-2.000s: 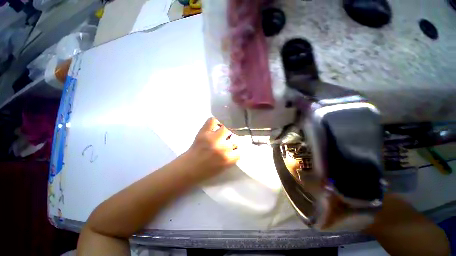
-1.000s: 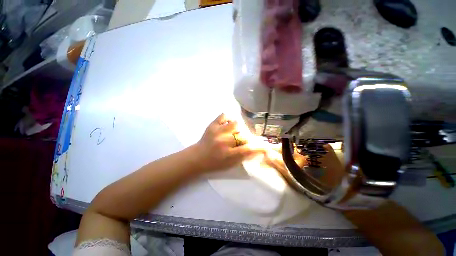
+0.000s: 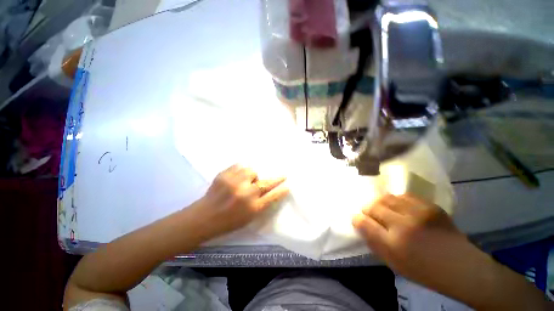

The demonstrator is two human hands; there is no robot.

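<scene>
A white fabric piece (image 3: 304,228) lies under the sewing machine head (image 3: 285,61) and spreads to both sides, its left part lost in lamp glare. The presser foot (image 3: 340,146) is over the fabric; whether it touches is hidden by glare. My left hand (image 3: 243,194) lies on the fabric left of the foot, its index finger stretched out and the others bent. My right hand (image 3: 404,228) is on the fabric's right part, thumb and fingertips at a raised fold, and appears to grip it. A chrome loop (image 3: 410,67) looms above.
A pink cloth strip (image 3: 313,23) hangs on the head. Thread snips (image 3: 513,161) lie at the right. A measuring tape (image 3: 243,258) runs along the near edge. Blue patterned tape (image 3: 73,140) marks the left edge. A blue basket (image 3: 528,267) is below at the right.
The machine sits higher in the view. My right hand has come out from behind the chrome loop towards the near right. My left hand has moved slightly nearer me. More fabric shows spread out.
</scene>
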